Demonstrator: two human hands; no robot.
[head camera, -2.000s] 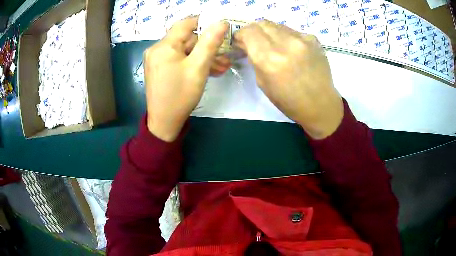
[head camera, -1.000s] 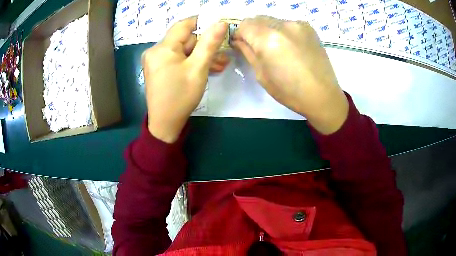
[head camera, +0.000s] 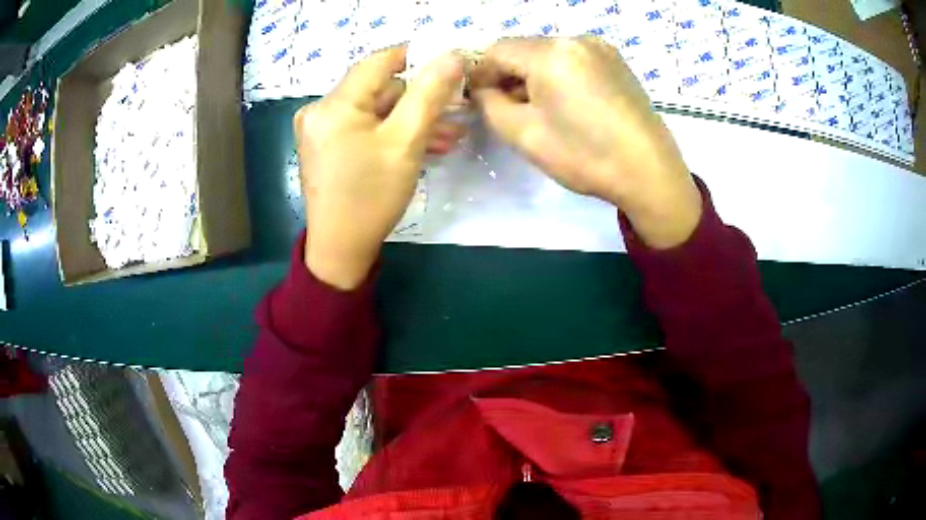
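Note:
My left hand (head camera: 366, 168) and my right hand (head camera: 579, 122) meet above the white strips at the upper middle. My left hand holds a white plastic housing (head camera: 435, 51), mostly covered by the fingers. A small dark part shows between the fingertips of both hands. My right thumb and fingers are bent against the housing's right side; whether they pinch a small piece cannot be seen. The adhesive sheet (head camera: 711, 51) with blue 3M print lies behind the hands. The plain white release liner (head camera: 782, 193) lies under and right of them.
An open cardboard box (head camera: 225, 152) of small white pieces (head camera: 147, 152) stands at left. Wires with reddish and white parts (head camera: 22, 152) lie at the far left edge. Brown cardboard (head camera: 873, 36) is at the upper right. The dark green bench edge (head camera: 487, 315) is nearest my body.
My right fingers have shifted and curled at the housing, and the dark part shows less. My left hand still holds the housing. The box and sheet appear slightly further right in the view.

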